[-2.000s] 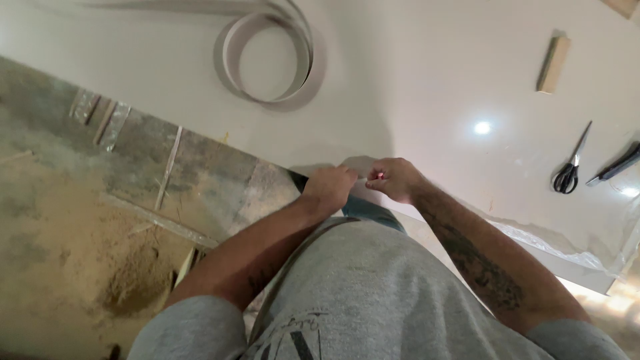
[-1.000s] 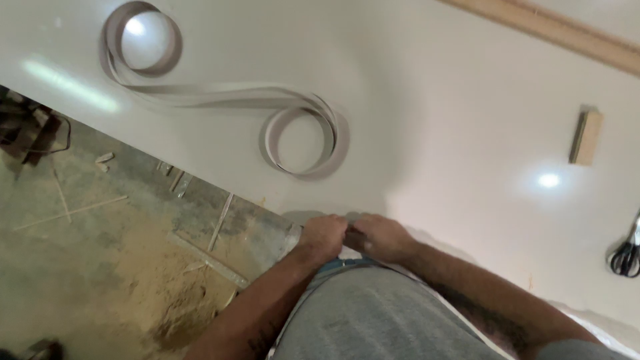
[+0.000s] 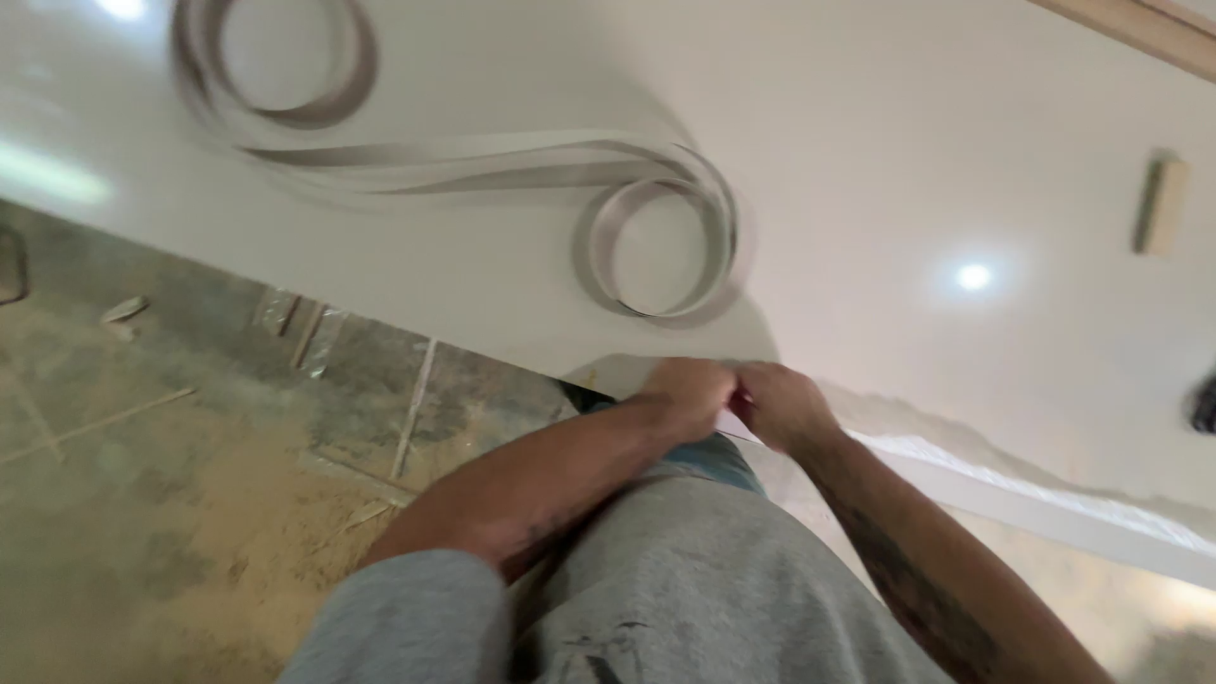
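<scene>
My left hand (image 3: 692, 391) and my right hand (image 3: 784, 404) meet at the near edge of a large white panel (image 3: 855, 237), just in front of my waist. Their fingers are curled together, and a small red spot shows between them; what they hold is too hidden to tell. Beyond my hands, a pale strip, apparently edge banding (image 3: 608, 252), stands on its edge on the panel, coiled into a loop. It runs left in loose bands to a second coil (image 3: 366, 62).
A small wooden block (image 3: 1161, 206) lies at the right, with black scissor handles (image 3: 1205, 407) at the frame's edge. Clear plastic film (image 3: 1007, 475) runs along the near edge. A wooden strip (image 3: 1140, 33) crosses the top right. Offcuts (image 3: 415, 408) and sawdust (image 3: 275, 513) cover the floor at left.
The view has shifted left since the first frame, so the second coil shows and the scissors are mostly cut off. The hands stay together at the panel's edge, closer to each other than two seconds ago.
</scene>
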